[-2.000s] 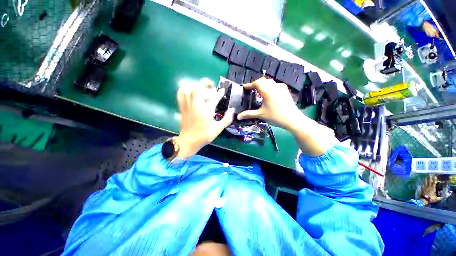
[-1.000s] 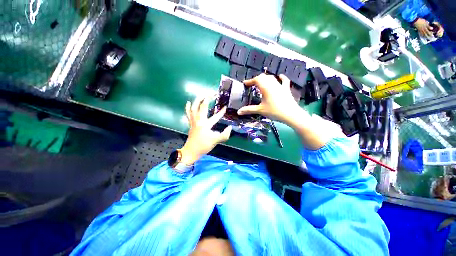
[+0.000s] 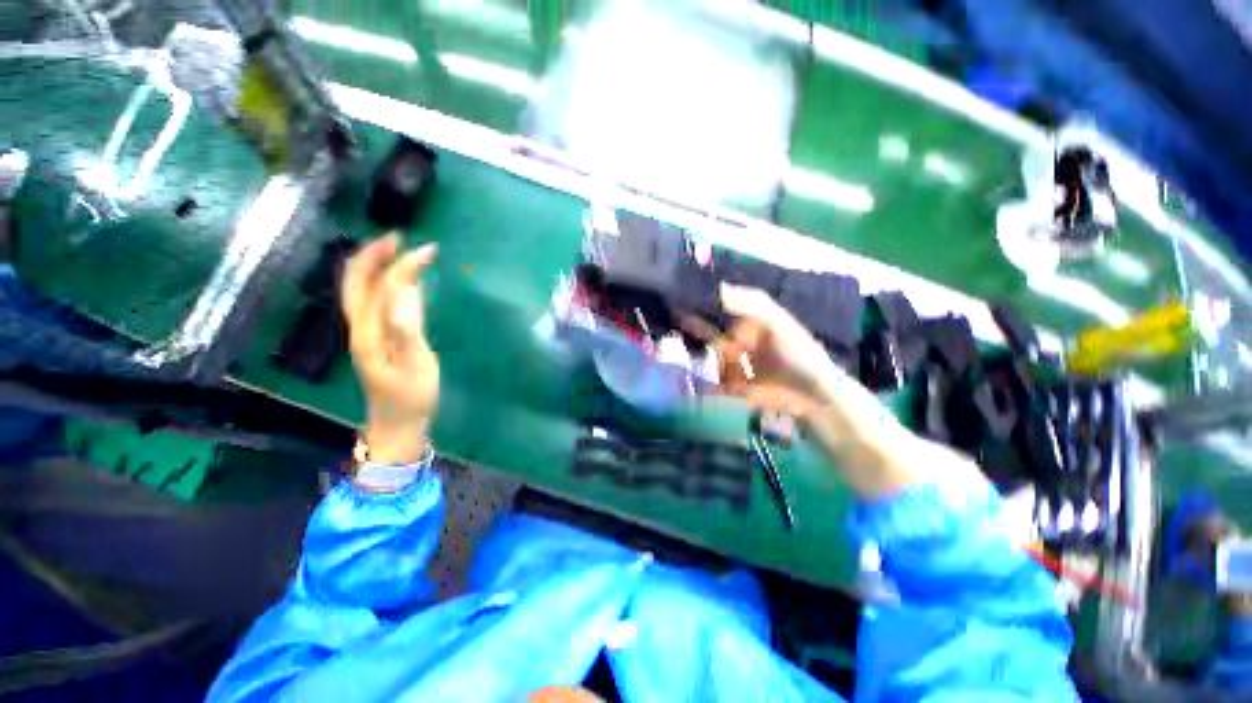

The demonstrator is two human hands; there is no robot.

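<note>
The wired device (image 3: pixel 643 305), a blurred dark block with red wires and a pale shiny part below it, is in front of the housing rows. My right hand (image 3: pixel 762 350) grips its right side with curled fingers. My left hand (image 3: pixel 390 330) is raised at the left, fingers apart and empty, away from the device. Black housings (image 3: pixel 818 302) lie at the back of the green mat. Dark thin strips (image 3: pixel 662 468) lie at the front edge. Dark tweezers (image 3: pixel 773 474) lie right of the strips.
Chunky black blocks (image 3: pixel 402 181) stand at the left by the mesh partition (image 3: pixel 227 282), some partly behind my left hand. A yellow tube (image 3: pixel 1129 339) is at the back right. Ribbed black parts (image 3: pixel 1085 460) and a red handle (image 3: pixel 1085 571) are at the far right.
My left hand has left the device and moved left. The device is tilted, and its pale lower part and the strips below now show. The whole view has shifted and is blurred.
</note>
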